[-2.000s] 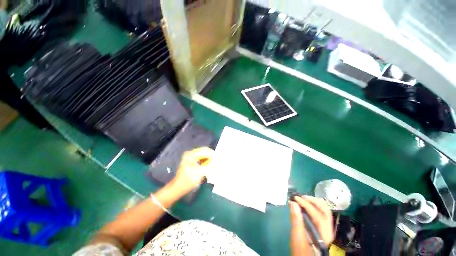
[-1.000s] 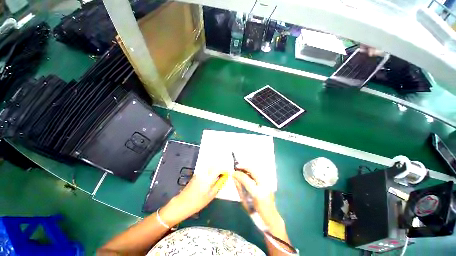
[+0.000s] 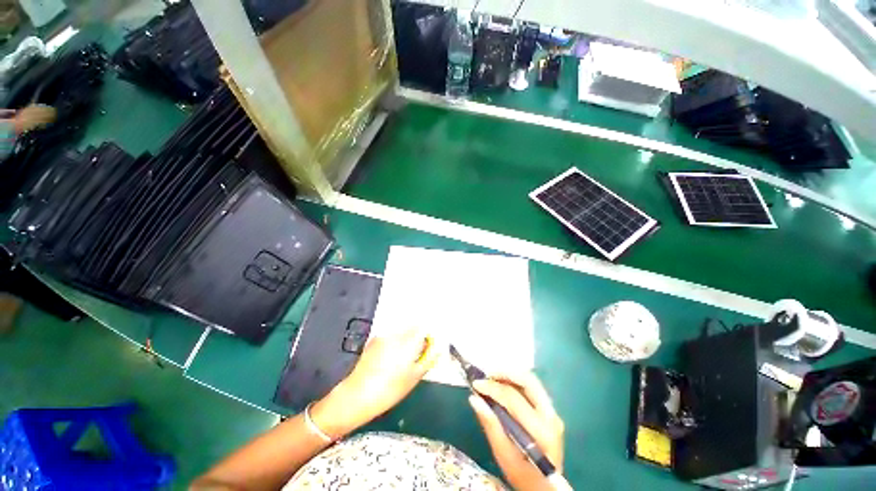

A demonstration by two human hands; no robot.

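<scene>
A plain white panel back (image 3: 471,288) lies on the green bench in front of me, partly over a black backing piece (image 3: 327,331) with a small loop. My left hand (image 3: 384,369) rests at the white sheet's lower left, a yellow cot on a fingertip; whether it holds solder wire cannot be told. My right hand (image 3: 523,417) holds a black soldering iron (image 3: 509,422) like a pen, its tip over the lower part of the sheet, close to my left fingers.
Black covers (image 3: 226,264) are fanned at left. Two solar panels (image 3: 596,213) lie on the green belt. At right are a silvery-white round dish (image 3: 624,331), soldering station (image 3: 725,403), yellow sponge (image 3: 653,446), solder reel (image 3: 805,329) and fan (image 3: 834,403). A blue stool (image 3: 82,451) stands lower left. Another person's hand (image 3: 34,118) shows far left.
My right hand came from the right onto the white sheet, and its iron tip has since lowered slightly. The first belt panel moved right and a second appeared. The two overlapping white sheets now show as one.
</scene>
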